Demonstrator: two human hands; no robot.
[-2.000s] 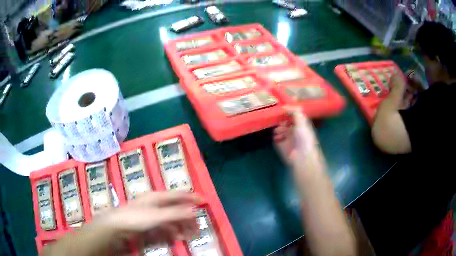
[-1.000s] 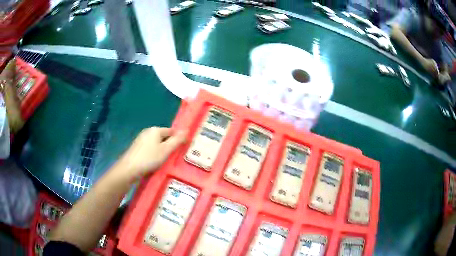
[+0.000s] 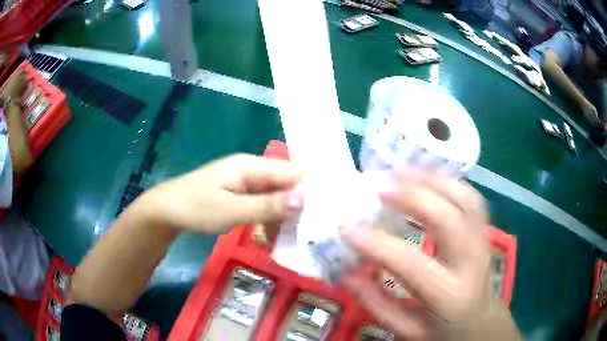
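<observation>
My left hand (image 3: 223,193) pinches the left side of a white label strip (image 3: 319,226) between thumb and fingers. My right hand (image 3: 432,246) is blurred, its fingers at the strip's right side; some print shows near its fingertips. A blank white band (image 3: 306,80) rises from the hands to the top edge of the picture. The label roll (image 3: 422,126) stands on its end just behind the hands. The red tray (image 3: 193,313) lies beneath both hands, partly hidden, with phones (image 3: 240,303) in its pockets.
Other red trays (image 3: 50,126) are at the left edge, one touched by another person's hand (image 3: 16,113). Loose phones (image 3: 418,48) lie on the green bench (image 3: 219,126) at the back. Another person's arm (image 3: 566,83) shows at the upper right.
My left hand has left the tray's edge and moved right to the label strip. My right hand has come into view. The roll sits slightly further right and lower.
</observation>
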